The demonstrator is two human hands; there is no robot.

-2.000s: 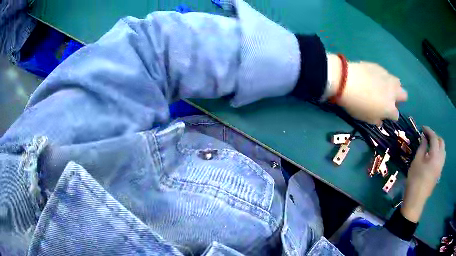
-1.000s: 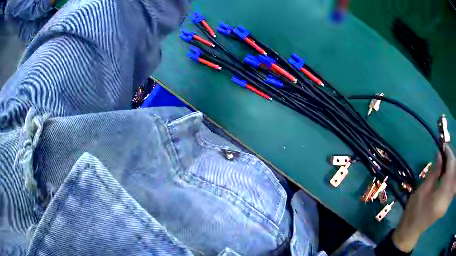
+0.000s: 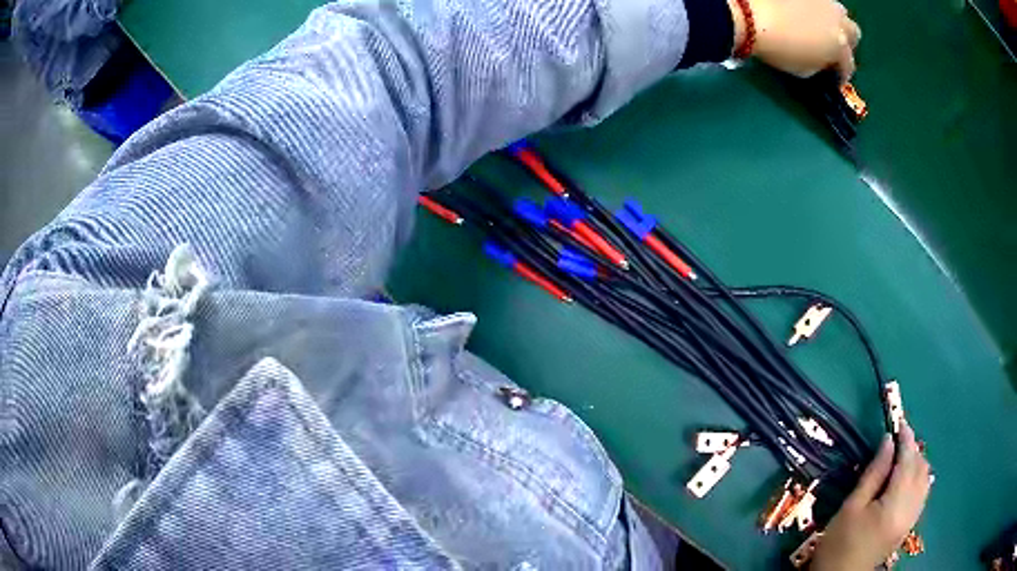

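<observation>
A fanned bundle of black cables (image 3: 714,351) lies on the green surface, with blue connectors (image 3: 578,263) and red sections at the upper left and copper terminals (image 3: 712,474) at the lower right. My right hand (image 3: 875,507), at the lower right, pinches one cable by its copper terminal (image 3: 893,404), which sticks up above my fingers; that cable curves back to the bundle. My left hand (image 3: 794,39), with a red bracelet, is at the top right, its fingers at a dark cluster of black parts (image 3: 836,117) with a copper piece. Its grip is hidden. My left sleeve covers some cable ends.
The green surface (image 3: 937,368) has a bright edge at the right. A blue bin (image 3: 132,106) and part of another person's denim clothing (image 3: 67,45) are at the upper left. More dark and copper pieces (image 3: 1001,552) are cut off at the lower right.
My left hand, over the bundle two seconds ago and out of view one second ago, is now at the black parts. My right hand still holds the terminal. The bundle sits lower and further left in view.
</observation>
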